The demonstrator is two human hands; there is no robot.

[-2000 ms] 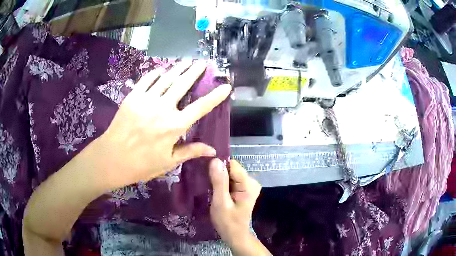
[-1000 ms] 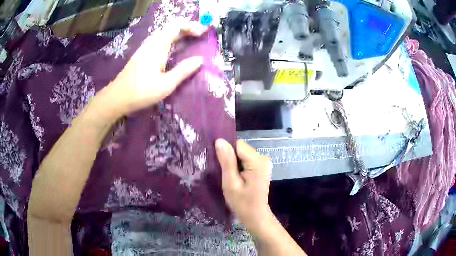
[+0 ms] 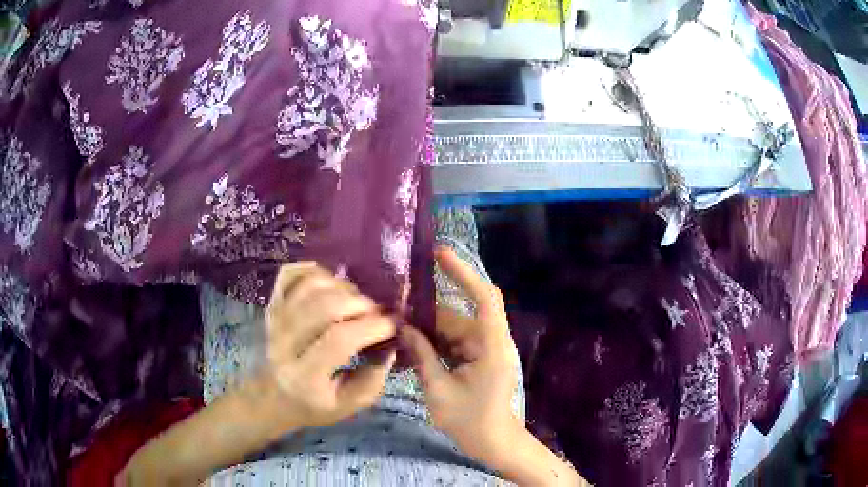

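A plum-purple floral fabric panel [image 3: 238, 143] spreads over the left of the view and hangs off the table's front edge. My left hand [image 3: 328, 342] is slightly blurred, its fingers closed on the panel's lower right corner. My right hand [image 3: 466, 366] pinches the same edge from the right, with thumb and fingers touching the cloth beside my left hand. The white sewing machine [image 3: 609, 29] is at the top, with its yellow label showing. Its needle area is out of the frame or covered by the cloth. A small dark shape shows in my left hand; I cannot tell what it is.
A ruler strip [image 3: 533, 149] runs along the blue-edged table front. A twisted greyish strand [image 3: 652, 143] hangs over it. Pink crinkled fabric [image 3: 818, 190] hangs at the right. More purple floral cloth [image 3: 657, 380] is piled at lower right. Pale speckled cloth [image 3: 238, 333] covers the lap.
The view has tipped lower, so the machine sits higher in the frame. My left hand has left the cloth near the needle area and come down beside my right hand at the panel's lower edge.
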